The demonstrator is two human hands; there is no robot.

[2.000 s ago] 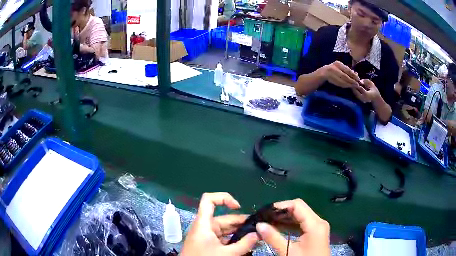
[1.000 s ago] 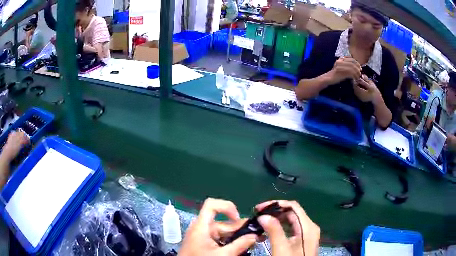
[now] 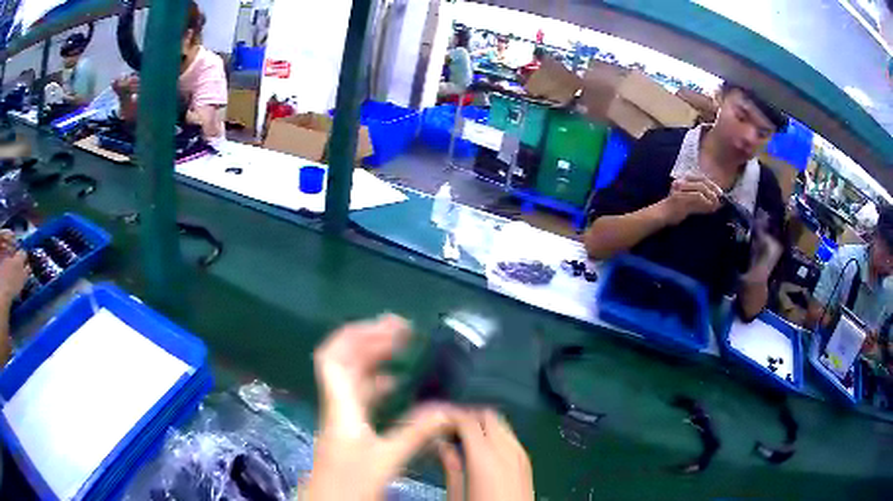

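Observation:
My left hand [image 3: 357, 391] is raised over the near edge of the green belt, blurred, its fingers around a dark headband [image 3: 443, 367]. A bright silvery patch shows at the headband's upper end. My right hand [image 3: 480, 450] is just right of and below it, fingers bent at the headband's lower part; blur hides the exact contact. A thin dark wire hangs by my right hand. A clear plastic parts bag [image 3: 211, 465] with black covers lies at the lower left on the bubble wrap [image 3: 284, 431].
Stacked blue trays [image 3: 196, 357] stand at left, a parts tray [image 3: 98, 238] beyond them. Several headbands, one here [image 3: 558, 377], lie on the green belt [image 3: 294, 294]. A green upright [image 3: 348, 117] rises behind. A person [image 3: 685, 196] works opposite; another's hand [image 3: 12, 269] is far left.
My hands have risen with the headband, which is now more upright and blurred. The view has tilted; the white bottle and the right-hand near tray no longer show. Belt headbands appear farther right and lower.

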